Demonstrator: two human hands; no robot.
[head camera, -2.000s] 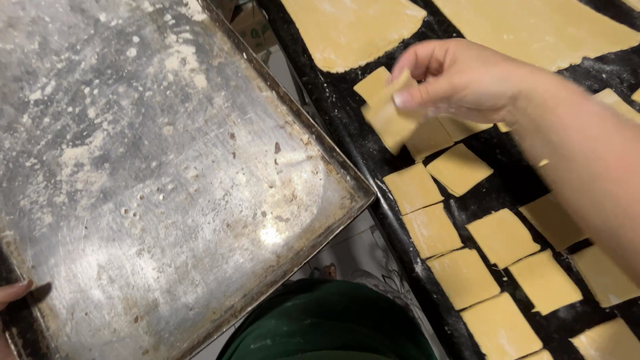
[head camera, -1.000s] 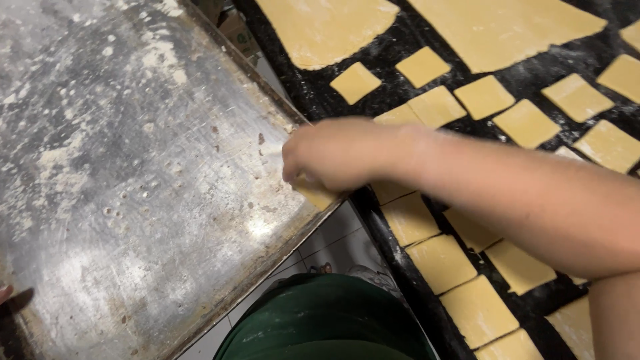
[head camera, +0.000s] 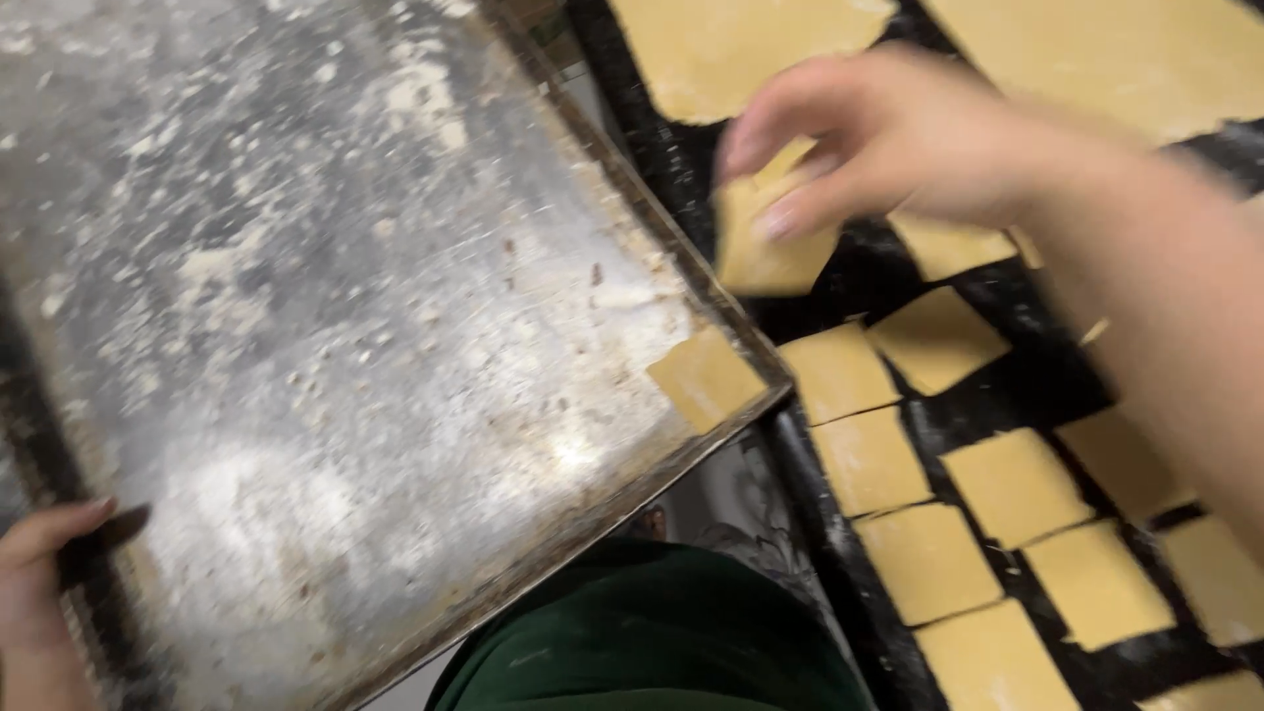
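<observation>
My left hand (head camera: 44, 583) grips the left rim of a worn metal baking tray (head camera: 346, 395) dusted with flour, its thumb over the edge. One dough square (head camera: 707, 380) lies flat in the tray's right corner. Above the dark work surface, my right hand (head camera: 859, 148) pinches another dough square (head camera: 775, 237) between thumb and fingers; it is blurred. Below that hand, a dough square (head camera: 938, 339) sits turned at an angle, beside a column of cut squares (head camera: 869, 461). The right forearm hides part of the dough.
Large dough sheets (head camera: 750, 49) lie at the top of the black, floured surface (head camera: 1047, 385). Several more squares (head camera: 1101, 585) are spread at the lower right. The tray's right corner meets the surface's near edge. A tiled floor and green clothing show below.
A dough square now lies in the tray's corner, where my right hand was a second ago. That hand has moved back over the dark surface and holds another square. The left hand stays at the rim.
</observation>
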